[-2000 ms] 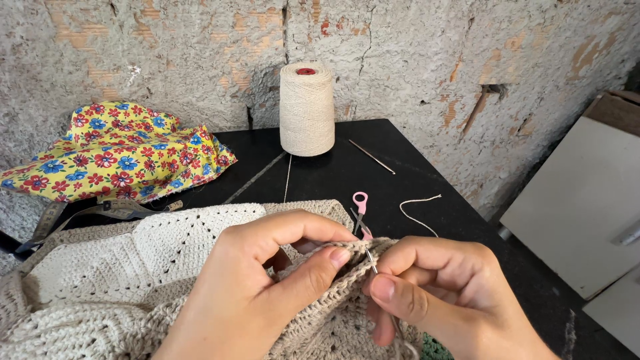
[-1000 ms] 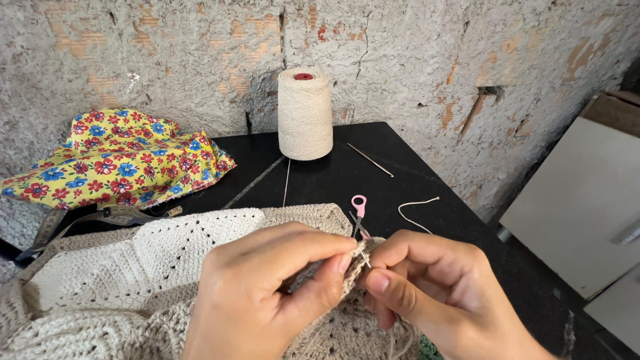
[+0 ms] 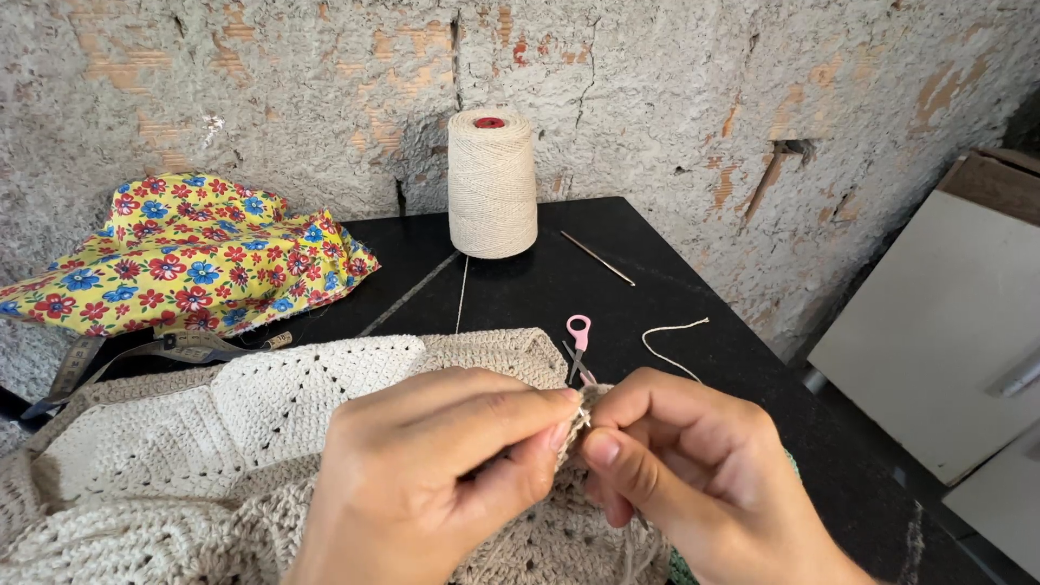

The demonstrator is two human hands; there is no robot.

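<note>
My left hand [image 3: 455, 463] pinches the edge of a beige and cream crochet piece [image 3: 325, 390] between thumb and fingertips. Close against it, my right hand [image 3: 691, 463] pinches at the same edge, where a short light-coloured strand or tool tip shows between the fingers; which it is I cannot tell. A thin dark tip shows below my right fingers, beside loose strands of yarn. The crochet work spreads over the table to the left and under both hands. Just beyond my fingertips lie small pink-handled scissors [image 3: 578, 333], partly hidden by the work.
A cone of cream yarn [image 3: 492, 187] stands at the back of the black table [image 3: 406, 244], its strand running forward. A metal crochet hook [image 3: 597, 258] and a yarn scrap [image 3: 670, 331] lie right. Yellow floral fabric [image 3: 195, 260] and a tape measure [image 3: 183, 348] lie left. A white cabinet [image 3: 918, 325] stands right.
The fingertips of both hands have drawn closer together at the crochet edge, and less of that edge shows between them than two seconds ago. The things on the table lie as before.
</note>
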